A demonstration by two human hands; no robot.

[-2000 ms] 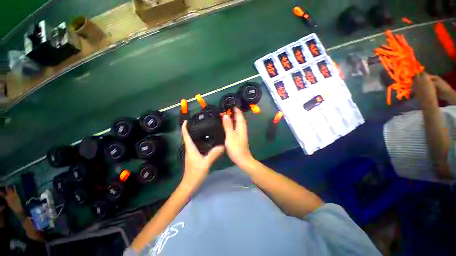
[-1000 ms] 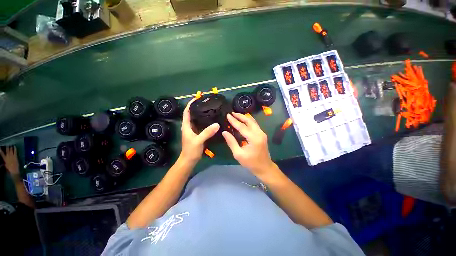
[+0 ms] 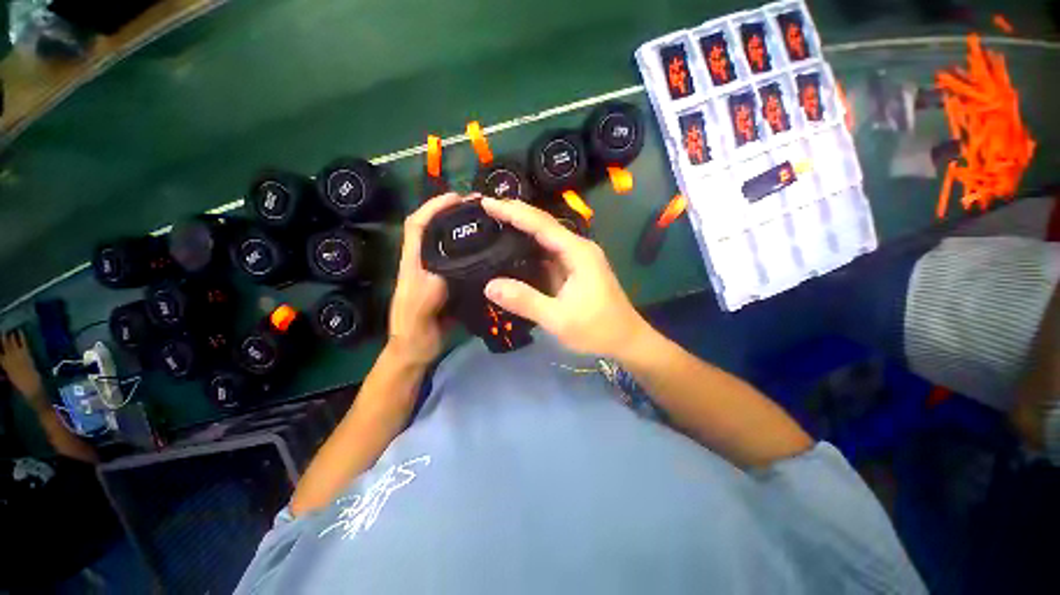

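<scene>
A black speaker body [image 3: 465,233] with a pale logo on its round end is held close to my chest between both hands. A black panel with orange marks [image 3: 502,325] shows at its lower side. My left hand [image 3: 416,285] is on its left side. My right hand [image 3: 570,285] wraps its right side, with the thumb on the near face. Other black speakers [image 3: 560,157] stand just beyond my hands, some with orange straps [image 3: 480,142] standing out. Both hands are bare.
More speakers [image 3: 334,255] cluster at left. A white tray [image 3: 779,250] of black pieces with orange marks lies at right, beside a loose strap piece [image 3: 659,228]. Beyond are orange strips [image 3: 986,128] and a person's striped sleeve [image 3: 971,291]. A dark crate [image 3: 203,506] is lower left.
The speaker in my hands has turned so its logo end faces up and its orange-marked panel shows. My right hand has closed around it. The orange-tabbed speaker behind it is now uncovered.
</scene>
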